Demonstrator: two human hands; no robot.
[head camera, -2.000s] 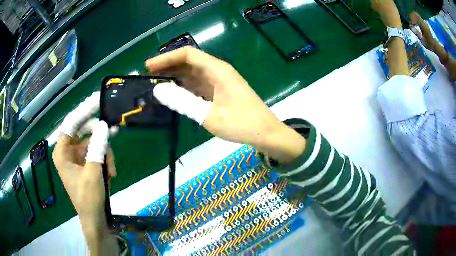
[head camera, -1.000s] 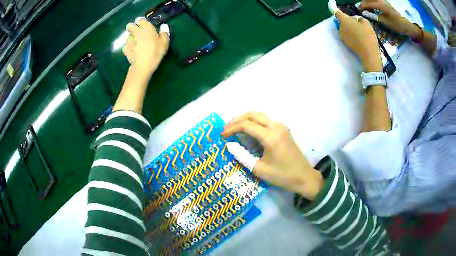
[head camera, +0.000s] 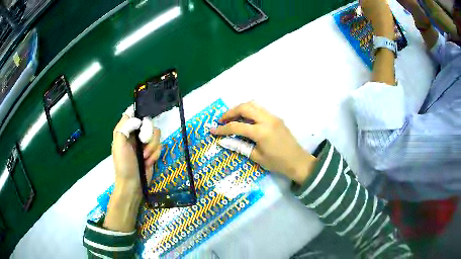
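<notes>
My left hand (head camera: 132, 146), with white finger cots, holds a black phone middle frame (head camera: 158, 98) by its left side. The frame is raised above the blue carrier sheet, its solid camera end up and gold patches at its top corners. The sheet (head camera: 207, 187) with rows of orange flex cables and white rings shows through the open window. My right hand (head camera: 263, 139) is over the sheet's upper right part, its fingers bent and its thumb in a white cot. Its fingertips are at the sheet's flex rows; whether they pinch a flex cable cannot be told.
The green conveyor belt (head camera: 119, 76) curves across the far side. Phone frames lie on it at the left (head camera: 62, 115), far left (head camera: 21, 177) and top (head camera: 237, 14). At the right, a person's arm (head camera: 382, 66) reaches over another blue sheet (head camera: 354, 31). A shiny tray (head camera: 19, 66) stands far left.
My left hand has come back from the belt with a phone frame and now holds it over the sheet. My right hand stays at the sheet. The neighbour's hands have moved up.
</notes>
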